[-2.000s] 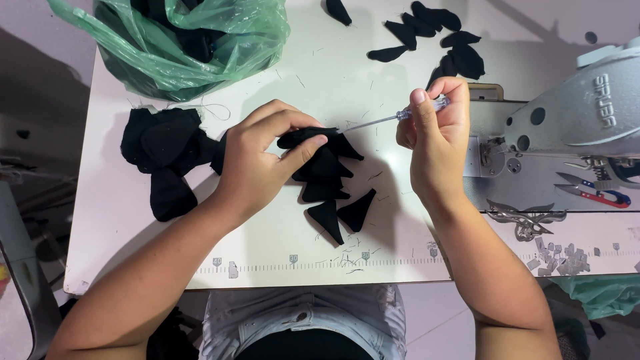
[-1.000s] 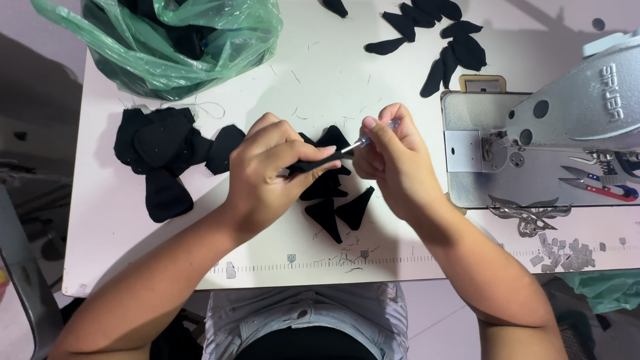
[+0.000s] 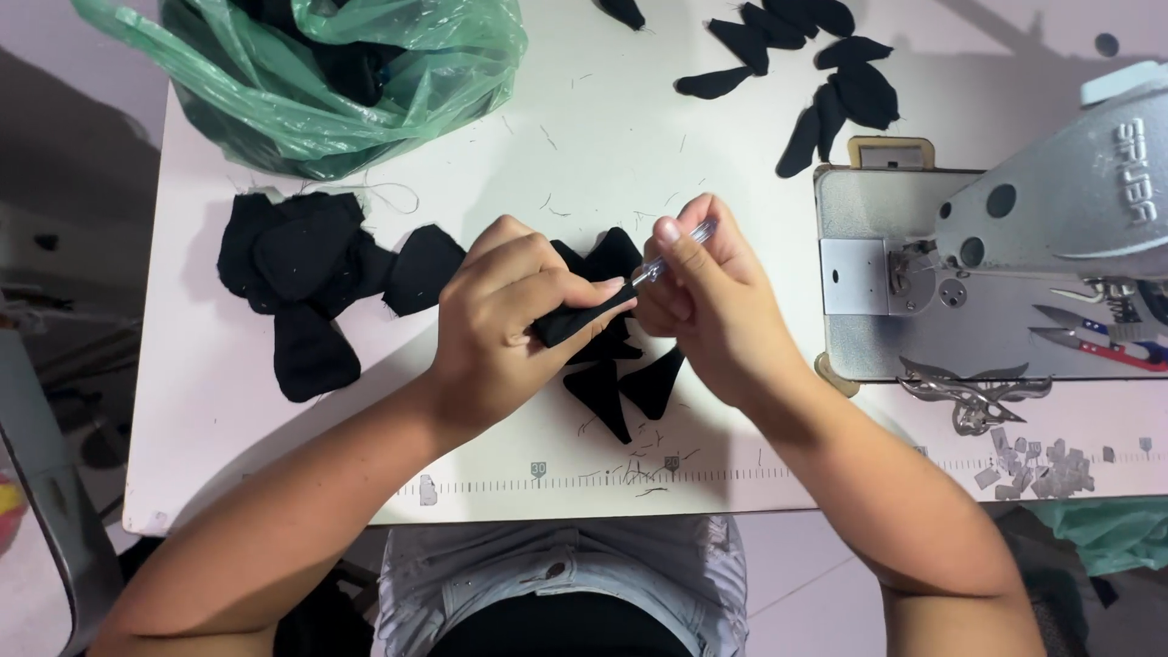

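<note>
My left hand (image 3: pixel 520 319) pinches a small black fabric piece (image 3: pixel 575 315) between thumb and fingers. In my right hand (image 3: pixel 703 292) is a slim tool with a clear plastic handle (image 3: pixel 680 248); its metal shaft enters the near end of the fabric piece, and its tip is hidden. Several black tapered pieces (image 3: pixel 595 397) lie on the table below and behind my hands. Left of my left hand rests a pile of black rounded fabric pieces (image 3: pixel 306 246).
A green plastic bag (image 3: pixel 438 100) holding black material stands at the back left. More black pieces (image 3: pixel 862 91) lie at the back right. At right are a sewing machine (image 3: pixel 1049 201), thread snips (image 3: pixel 1095 342), a metal ornament-like object (image 3: pixel 976 392) and small grey chips (image 3: pixel 1040 470).
Two seconds ago the tool was held farther right, its shaft largely exposed. My right hand has moved left, close to my left hand, and the shaft is now mostly inside the black piece.
</note>
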